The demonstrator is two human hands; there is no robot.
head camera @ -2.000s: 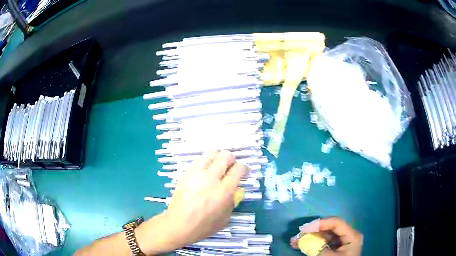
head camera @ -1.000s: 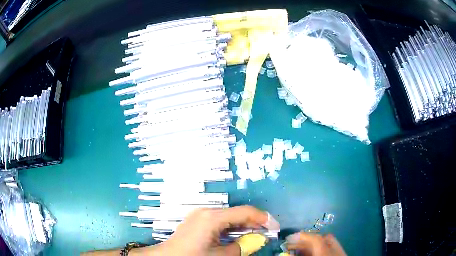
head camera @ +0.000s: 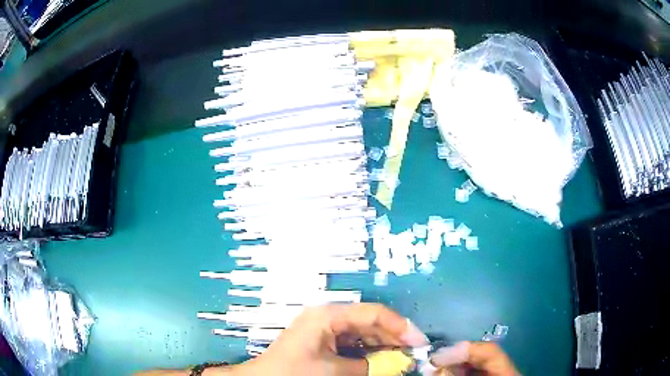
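My left hand [head camera: 312,339], with a yellow cover on one fingertip, is at the bottom centre. It pinches a thin slide shaft [head camera: 366,346], mostly hidden by the fingers. My right hand [head camera: 479,358], cut off by the bottom edge, meets it with fingertips around a small clear end cap [head camera: 422,354] at the shaft's right end. Exact contact is blurred. A tall stack of white-silver slide shafts [head camera: 294,161] lies side by side, thinner tips left. A loose pile of clear end caps [head camera: 411,248] lies right of the stack.
A bag of end caps [head camera: 507,139] lies right of a yellow strip [head camera: 399,139]. Black parts trays with rods stand at left [head camera: 110,169] and right [head camera: 601,136]. Another black tray [head camera: 632,286] is lower right. Bagged rods [head camera: 44,312] lie lower left. Few caps [head camera: 497,332] lie near my right hand.
My left hand has moved from the stack down and right, now holding a shaft. My right hand has come left to meet it. The view has also shifted.
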